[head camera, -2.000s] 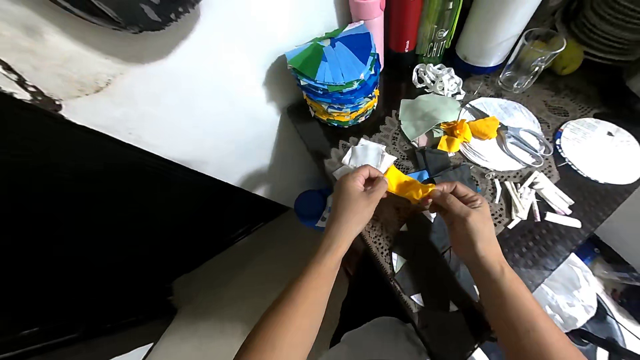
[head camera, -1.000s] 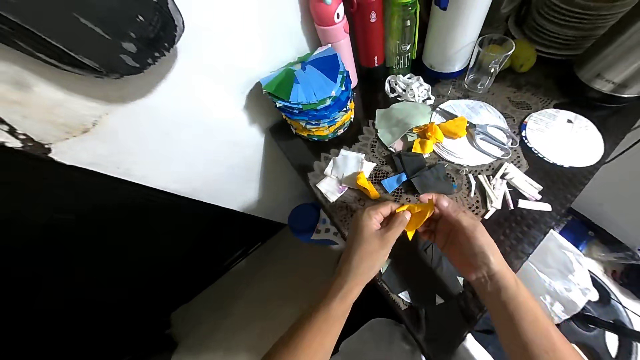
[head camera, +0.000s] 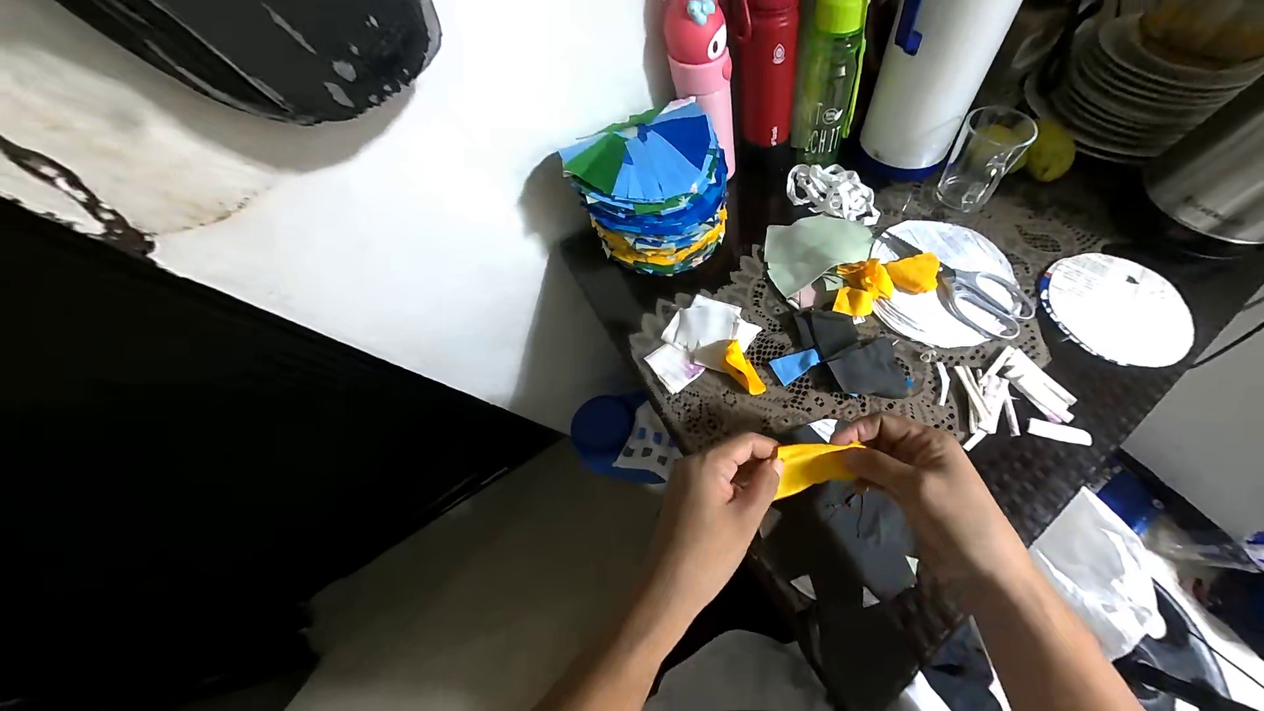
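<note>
My left hand (head camera: 726, 494) and my right hand (head camera: 908, 469) pinch a yellow fabric piece (head camera: 815, 468) by its two ends, stretched between them above the table's near edge. Just beyond lie white fabric scraps (head camera: 706, 331) with a folded yellow scrap (head camera: 743, 369) on them. To their right are black fabric scraps (head camera: 867, 365) and a small blue one (head camera: 794, 366). Crumpled yellow scraps (head camera: 869, 281) lie beside a pale green cloth (head camera: 818, 252). Grey-handled scissors (head camera: 983, 301) rest on white discs (head camera: 938, 237). Dark cloth with white bits (head camera: 859, 543) lies beneath my hands.
A stack of blue, green and yellow patchwork rounds (head camera: 657, 188) stands at the table's back left. Bottles (head camera: 770, 79), a glass mug (head camera: 983, 163) and stacked plates (head camera: 1116, 89) are behind. Rolled white strips (head camera: 1027, 385) and another disc (head camera: 1116, 308) lie at the right.
A second ago the yellow piece was bunched between my close-set fingers; now my hands are farther apart with it stretched out. A yellow scrap lies by the white ones since two seconds ago.
</note>
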